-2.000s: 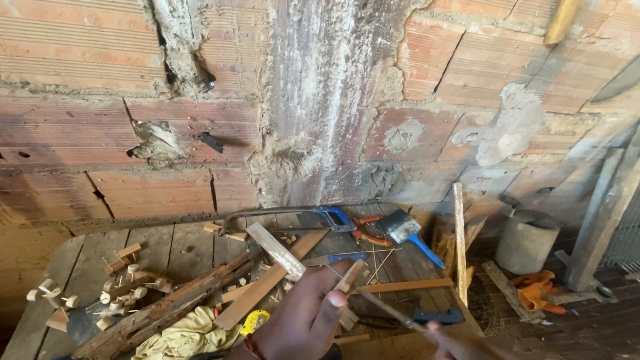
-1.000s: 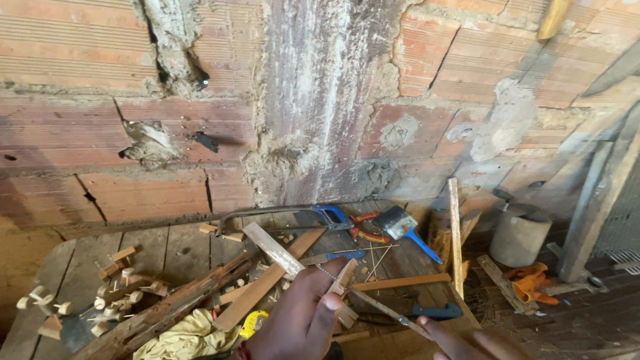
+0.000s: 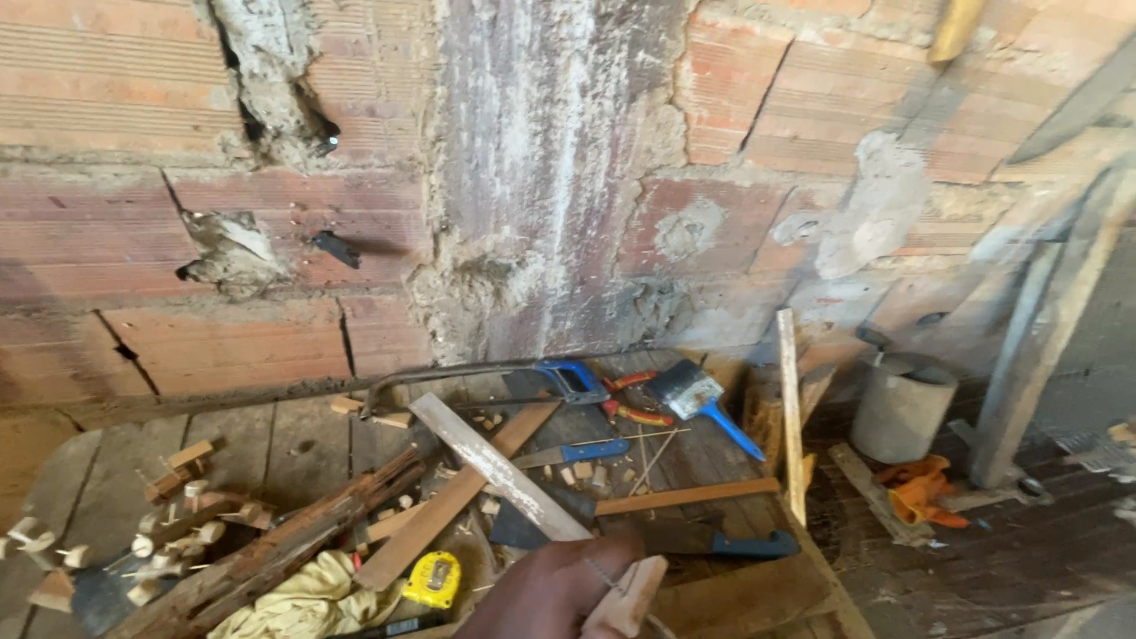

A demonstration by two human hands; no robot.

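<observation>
My left hand [image 3: 555,586] is at the bottom middle, closed around a small pale piece of wood [image 3: 628,596] that sticks out to the right of its fingers. A thin dark rod or blade [image 3: 605,577] shows against the wood; its exact kind is unclear. My right hand is out of view. Just behind my left hand lies a long whitish wooden strip [image 3: 501,470], crossing a brown wooden slat [image 3: 444,524]. A blue-handled knife [image 3: 596,451] rests beyond them, and a yellow tape measure [image 3: 433,579] is to the left.
On the wooden table [image 3: 311,439] lie a hacksaw [image 3: 572,380], red-yellow pliers [image 3: 635,413], a blue paintbrush [image 3: 710,404], a larger blue-handled blade [image 3: 754,543], a rough wooden stick [image 3: 293,541], a yellowish cloth [image 3: 306,603] and several small wooden pieces [image 3: 177,541]. A brick wall [image 3: 222,346] stands behind.
My right hand, earlier at the right of the small wood piece with a thin rod-like tool, has gone out of view. My left hand still holds the wood, now lower in view.
</observation>
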